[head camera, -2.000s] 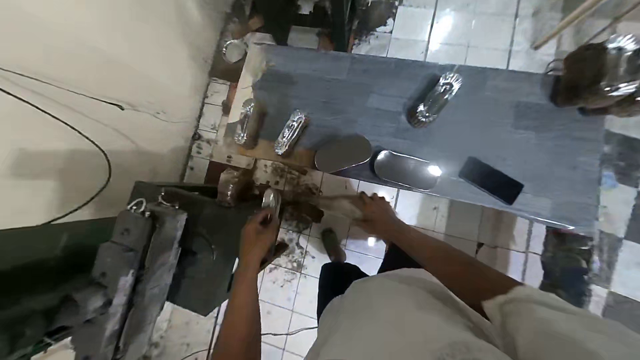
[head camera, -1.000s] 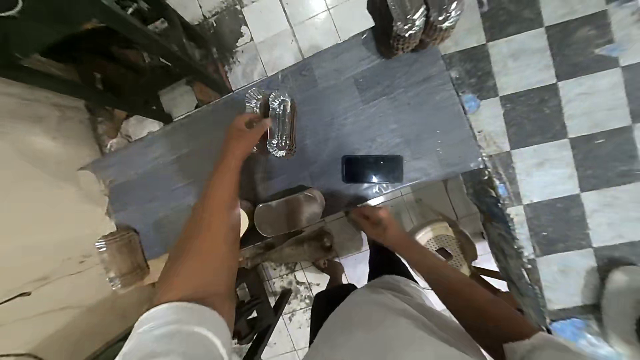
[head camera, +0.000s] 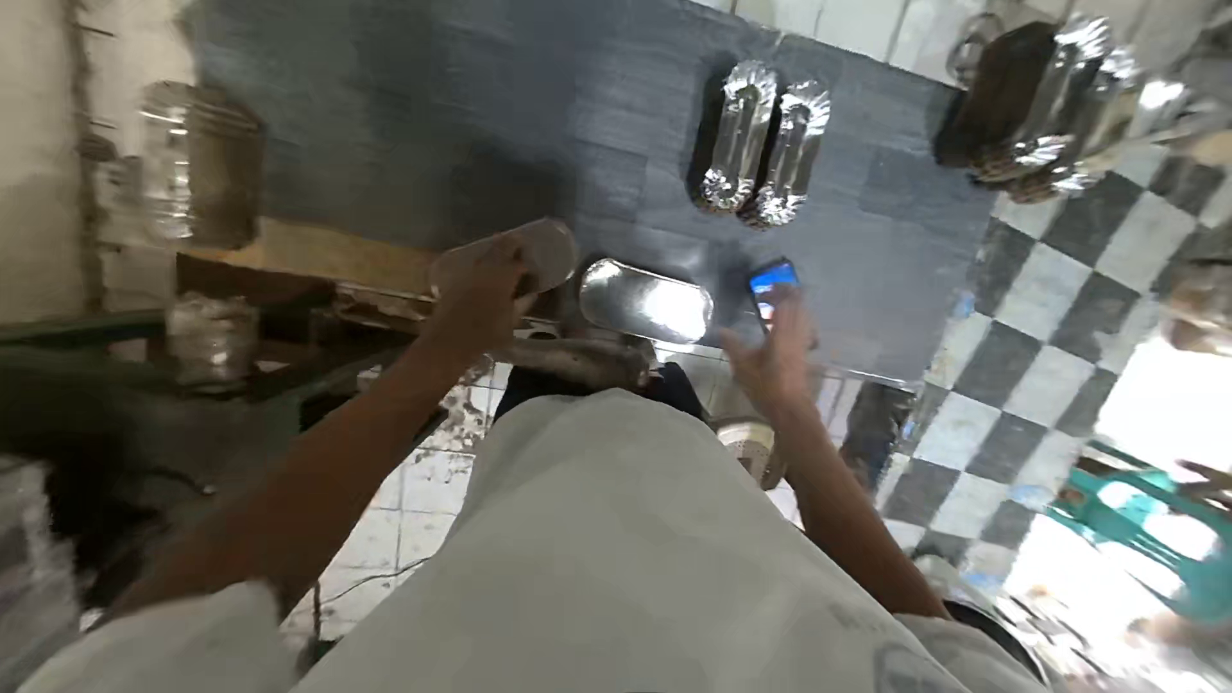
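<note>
My left hand (head camera: 486, 294) is at the table's near edge, its fingers closed around the lower side of a dull oblong metal plate (head camera: 544, 252); blur and the hand hide part of the grip. To its right lies a shiny oblong metal plate (head camera: 626, 294). My right hand (head camera: 778, 361) is spread, with fingertips over the lower part of a smartphone (head camera: 773, 278) whose screen is lit. Beyond the phone, two stacks of oblong shiny trays with fluted ends stand side by side, the left stack (head camera: 739, 135) and the right stack (head camera: 794, 154).
The grey table (head camera: 654, 212) spans the view. More shiny stacks (head camera: 1035, 106) stand at its right end, and a wrapped stack (head camera: 202, 164) at its left end. A dark metal frame (head camera: 279, 356) is at the lower left. A stool (head camera: 746, 443) stands under the near edge.
My left hand has left the tray stacks and is on the dull plate. My right hand has moved to the phone, whose dark screen is now lit. The phone has turned relative to the table.
</note>
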